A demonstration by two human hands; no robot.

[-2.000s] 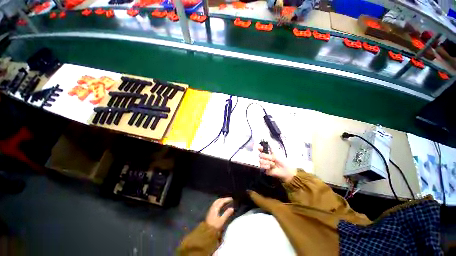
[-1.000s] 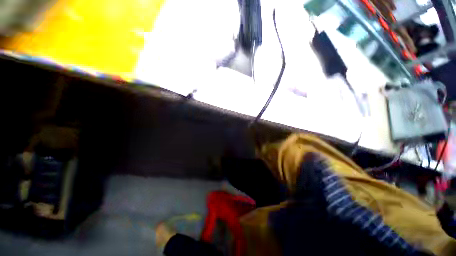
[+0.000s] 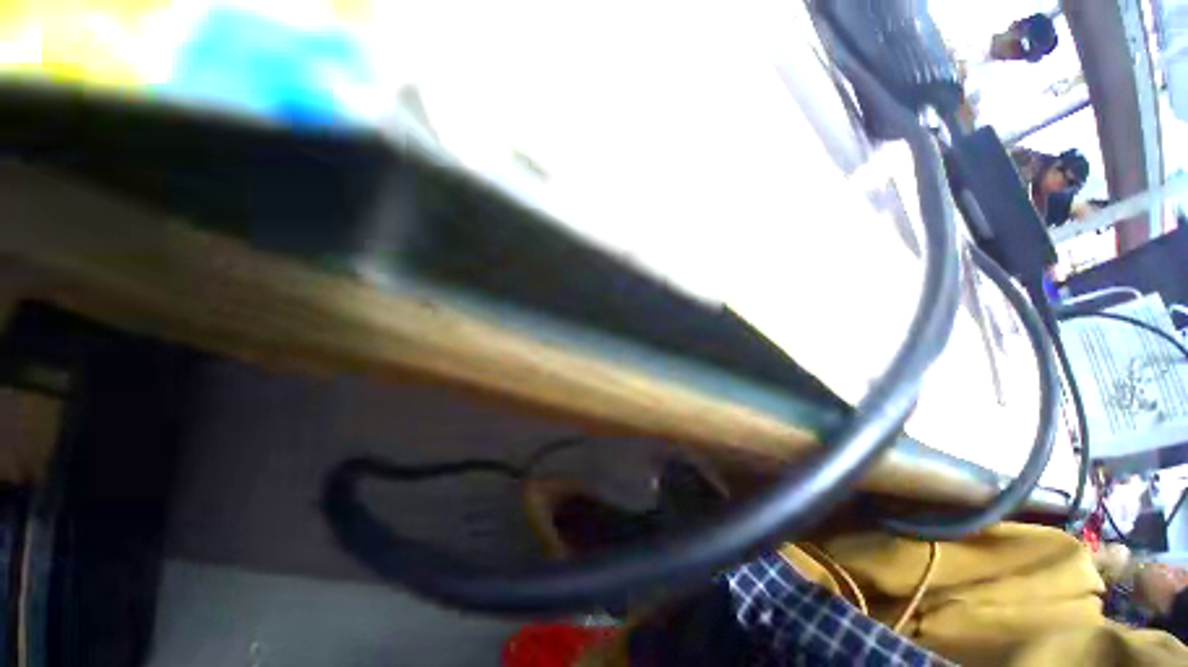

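A thick black cable (image 3: 932,287) loops large and close across the view, from a dark ribbed end (image 3: 899,46) at the top right, over the bench's front edge and below it. A black block-shaped part (image 3: 1001,196) lies on the white bench top with a thinner cord from it. Neither my left hand nor my right hand can be made out. A blurred tan, curved shape (image 3: 541,508) shows in the dark under the bench; I cannot tell what it is. My brown sleeve or jacket (image 3: 1003,586) fills the lower right.
The bench's wooden edge (image 3: 547,371) runs diagonally, very close. A pale grey box (image 3: 1133,378) stands at the right. Yellow and blue patches blur at the top left. A red object (image 3: 554,645) is at the bottom. People (image 3: 1062,176) show at the upper right.
The view has swung down and close to the bench edge. The cable now looms large in front. The hands seen around the bench's front two seconds ago are no longer clear.
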